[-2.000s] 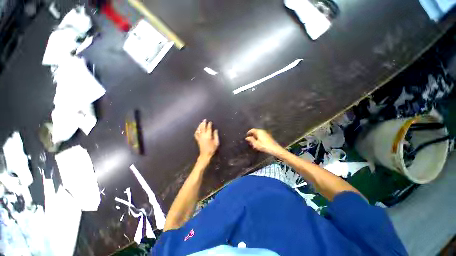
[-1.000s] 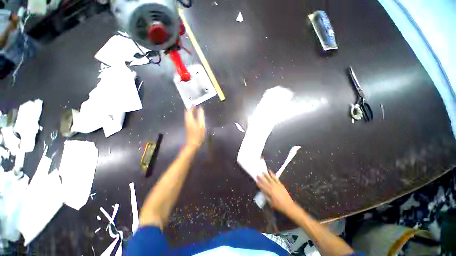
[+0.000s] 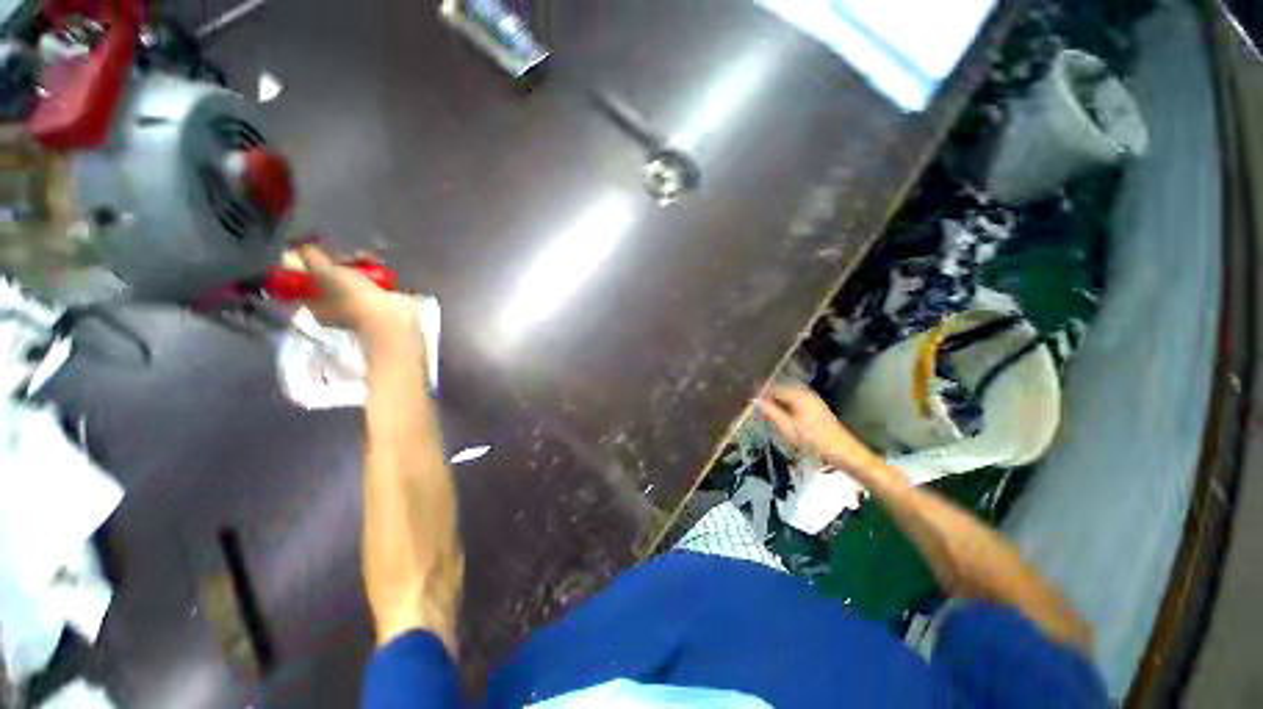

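My left hand (image 3: 346,298) is closed around the red handle (image 3: 294,281) of the cutting machine (image 3: 173,187), which has a grey motor with a red knob and a pale base plate (image 3: 321,363) on the dark table. My right hand (image 3: 796,416) is at the table's near edge, fingers curled; whether it holds anything is unclear. A white scrap (image 3: 820,501) shows just below it, past the edge.
Blurred shears (image 3: 665,169) and a dark, pale-edged object (image 3: 496,35) lie farther back. White cut pieces (image 3: 49,513) and a yellow-and-dark tool (image 3: 236,603) are left. Scrap buckets (image 3: 1032,402) (image 3: 1018,146) stand on the right, among offcuts on the green floor.
The view has turned right. My left hand has moved onto the cutter's red handle. My right hand has left the tabletop for its edge, and the white pieces it touched are gone from the table.
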